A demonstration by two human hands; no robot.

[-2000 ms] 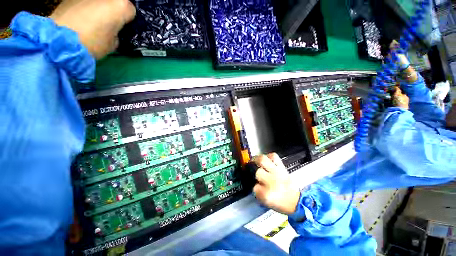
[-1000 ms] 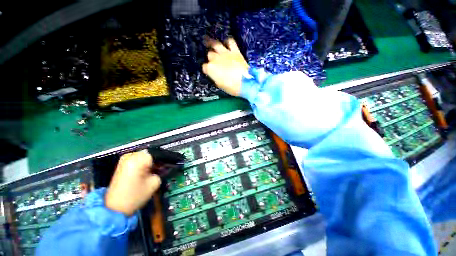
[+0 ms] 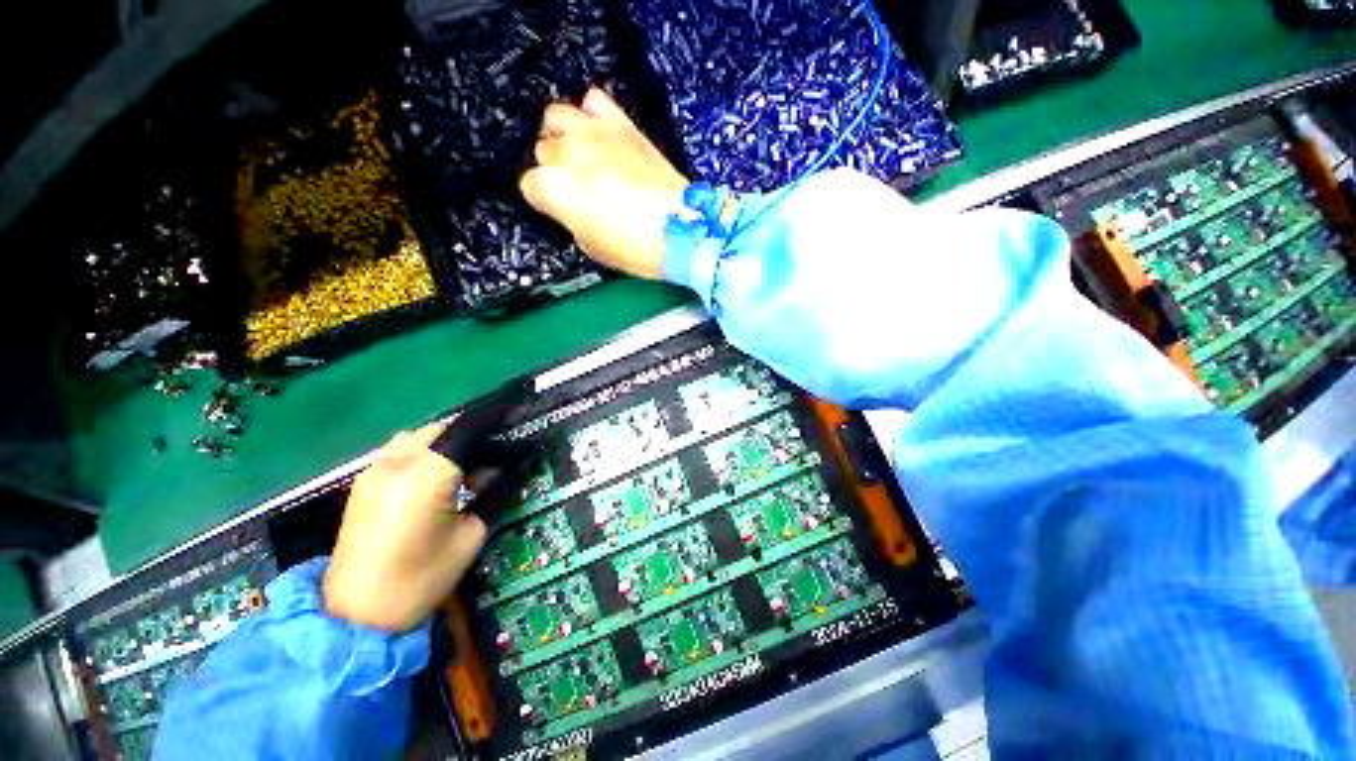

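My right hand [image 3: 602, 182] is over the bin of dark-sleeved capacitors [image 3: 498, 245], fingers curled down among the parts; whether it pinches one cannot be seen. My left hand [image 3: 399, 532] is over the upper left corner of the near pallet [image 3: 744, 687], fingers bent, with black coverings on the fingertips; any part in it cannot be made out. The pallet holds rows of green circuit boards [image 3: 657, 570] with some parts fitted, and has orange clamps [image 3: 880, 503] on its left and right edges.
Bins of yellow components [image 3: 339, 290] and small metallic parts [image 3: 141, 275] lie to the left, with loose bits [image 3: 223, 416] on the green mat [image 3: 350, 409]. Blue-sleeved capacitors [image 3: 788, 82] and small silver parts [image 3: 1026, 57] lie right. Other pallets sit left [image 3: 164, 632] and right [image 3: 1242, 253].
The view has shifted to the near pallet and bins. My right hand has gone from the pallet's edge to the dark capacitor bin, my left from the bins to the pallet's upper left corner.
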